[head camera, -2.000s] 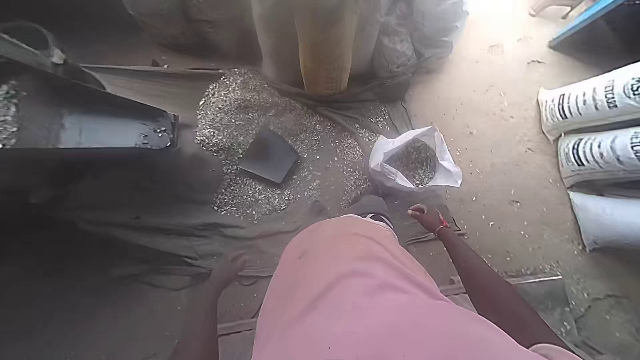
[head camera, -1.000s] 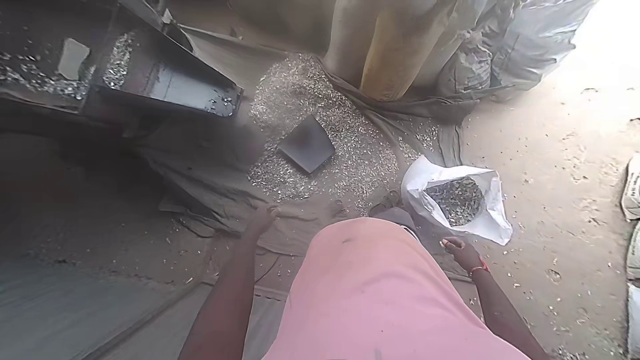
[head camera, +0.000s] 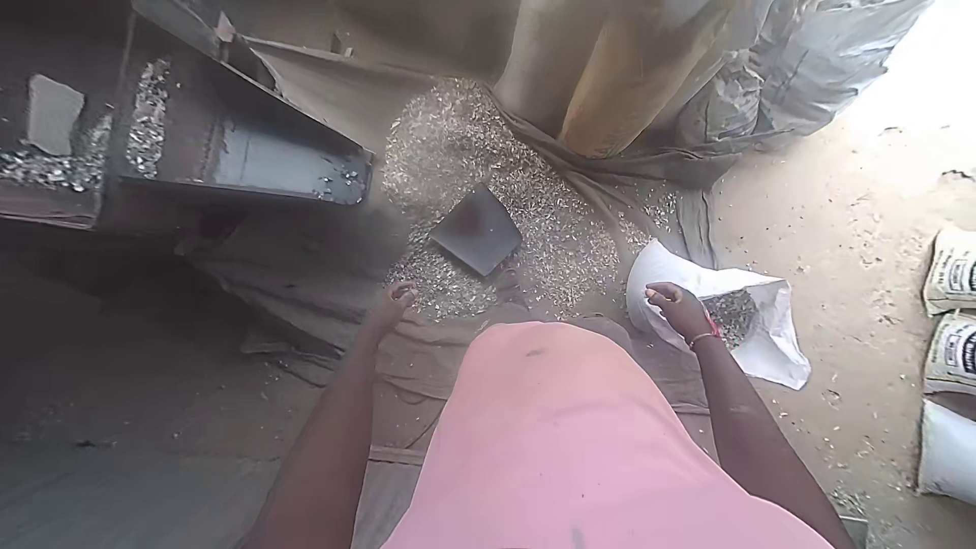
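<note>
My left hand (head camera: 396, 299) hangs over the near left edge of a heap of pale flakes or chips (head camera: 557, 221), its fingers loosely curled, and nothing shows in it. A dark flat scoop or pan (head camera: 479, 230) lies on the heap, ahead of and right of that hand. My right hand (head camera: 675, 305), with a red band at the wrist, is over the left side of an open white sack (head camera: 778, 328) that holds similar material. Its thumb and fingers are bent; whether they touch the sack or hold anything is unclear.
A metal chute (head camera: 267, 160) with flakes in it juts in from the upper left. Full sacks (head camera: 618, 84) stand behind the heap on a dark ground sheet (head camera: 320, 305). Printed white sacks (head camera: 953, 343) lie stacked at the right edge. Loose flakes dot the floor (head camera: 862, 229).
My right hand has moved from the near side of the white sack to over its left side. My left hand has come forward toward the heap. The view has shifted.
</note>
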